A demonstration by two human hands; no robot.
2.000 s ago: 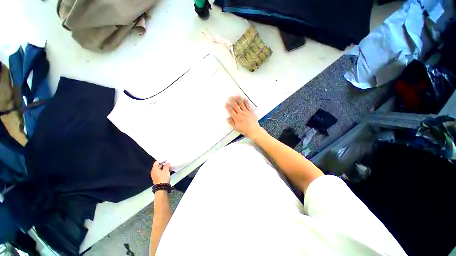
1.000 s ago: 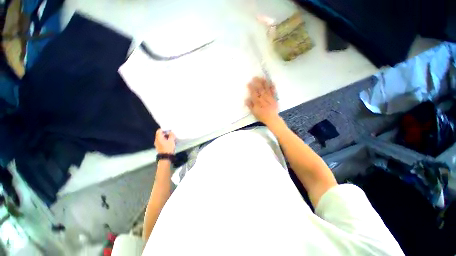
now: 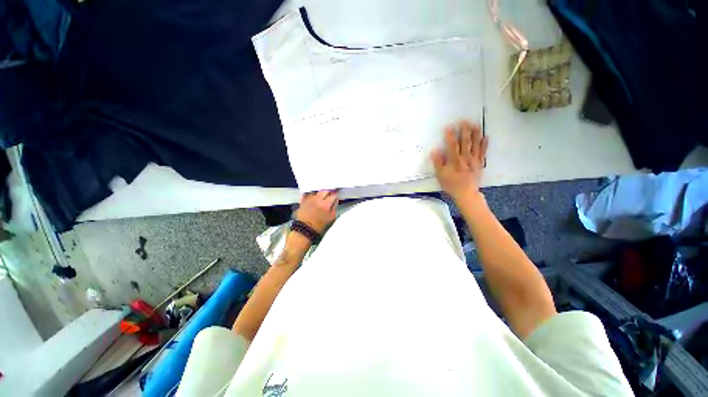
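The white pattern template (image 3: 373, 108) lies on the table near its front edge, with fine lines on it. A thin dark edge of cloth shows along its curved cutout and right side. My right hand (image 3: 462, 159) lies flat with fingers spread on the template's lower right part. My left hand (image 3: 318, 208) is at the template's lower left corner, by the table edge, fingers bent; whether it pinches the sheet is unclear. The khaki pattern weight (image 3: 541, 77) with pale pink ties lies right of the template.
A navy-black panel pile (image 3: 178, 85) lies at left against the template. A dark stack of panels (image 3: 652, 70) is at right, with a small dark patch (image 3: 596, 107) beside it. Below are a blue roll (image 3: 198, 337), crumpled silvery sheet (image 3: 640, 203) and metal frame (image 3: 621, 306).
The view has turned and shifted, so the table edge now runs nearly level. My right hand stays flat on the template, and my left hand stays at its lower left corner.
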